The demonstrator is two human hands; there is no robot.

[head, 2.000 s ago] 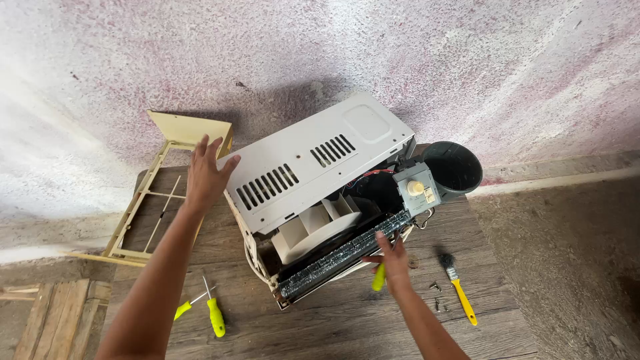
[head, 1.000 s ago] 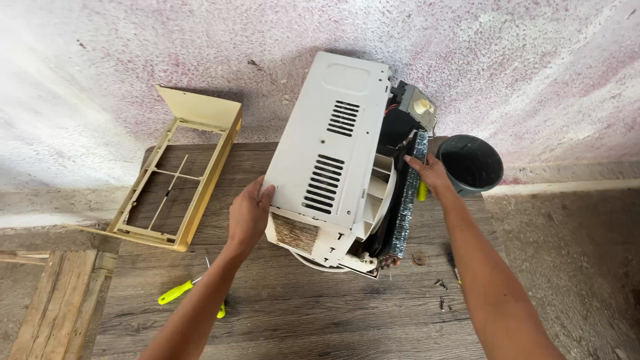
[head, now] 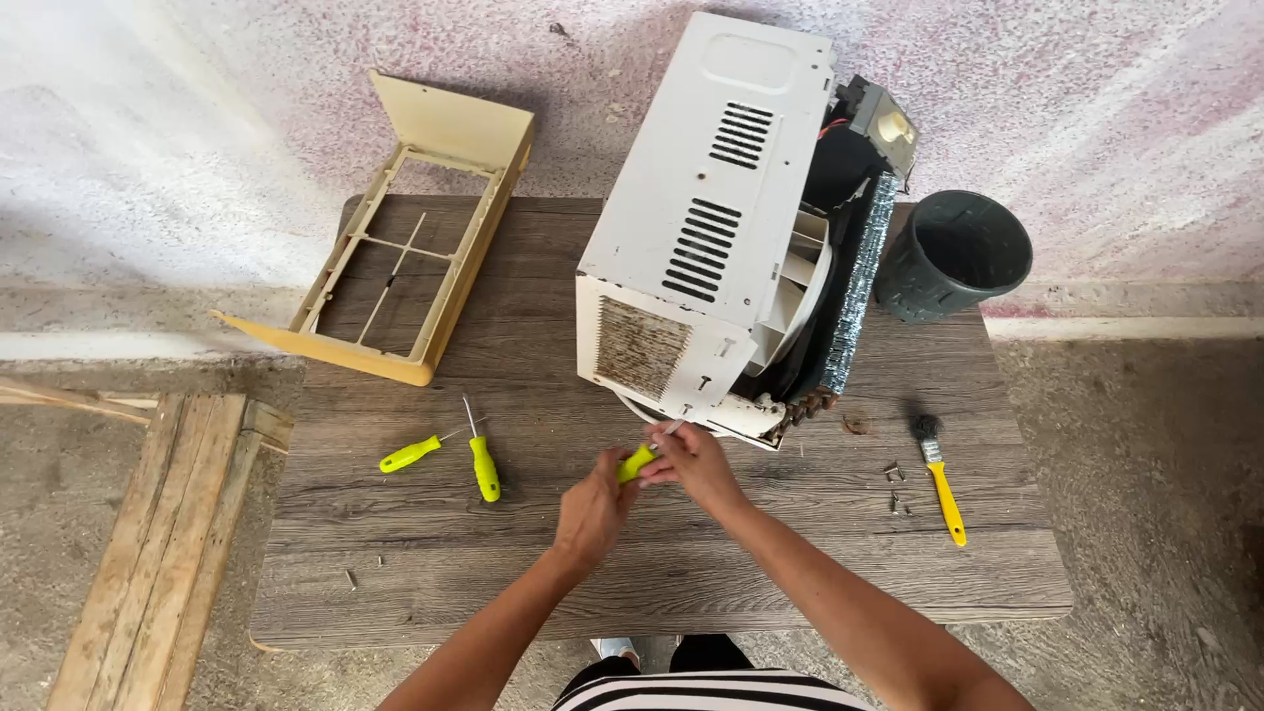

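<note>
My left hand (head: 590,511) grips the yellow-green handle of a screwdriver (head: 637,462), and my right hand (head: 694,468) has its fingers round the shaft end. The tool points up at the lower side of a white metal appliance casing (head: 703,188), near its slots; whether the tip touches it is unclear. The casing, probably a window air conditioner's, stands tilted away from me. Along its open right side are a white fan wheel (head: 790,301), a finned metal coil (head: 861,281) and a grey control box (head: 886,128) with a cream knob.
A cream plastic front frame (head: 474,262) lies at the back left. Two yellow-green screwdrivers (head: 485,469) rest left of my hands. On the right are a black plastic bucket (head: 953,257), a yellow-handled brush (head: 946,499) and several screws (head: 895,474). A wooden bench (head: 148,553) stands at the left.
The appliance has been turned so its vented end faces me. Both hands have left its sides and come together below it on the screwdriver, which was by my right hand before.
</note>
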